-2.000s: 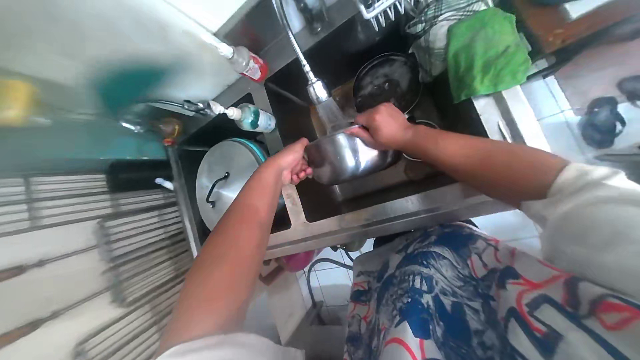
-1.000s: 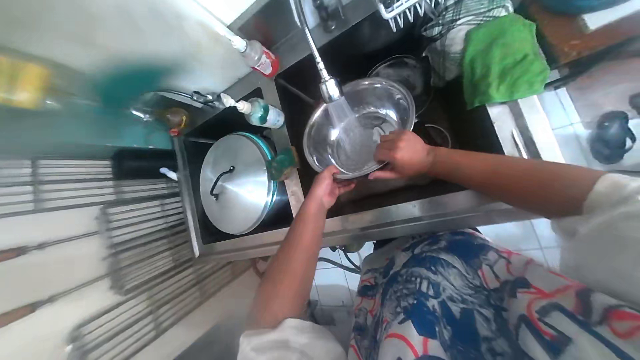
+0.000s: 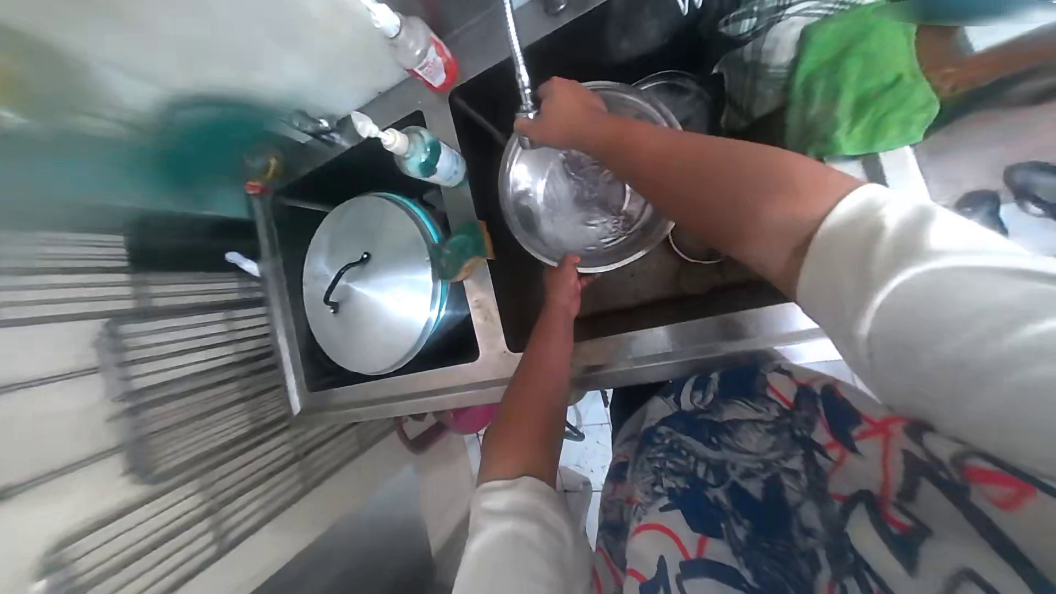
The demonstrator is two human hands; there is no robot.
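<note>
My left hand grips the near rim of a stainless steel bowl, which is tilted over the right sink basin with water in it. My right hand is closed around the spray head of a flexible metal faucet, above the bowl's far left part. Most of the spray head is hidden by the fingers. A green and yellow sponge lies on the divider between the basins, left of the bowl.
A large lidded pot fills the left basin. Behind stand a teal soap bottle and a red-based bottle. A green cloth hangs at the right. Metal racks are at the left. A pan lies behind the bowl.
My right hand has left the bowl's rim and moved up to the faucet head. The bowl was tipped on its side two seconds ago and now faces up more. My left hand stays on it.
</note>
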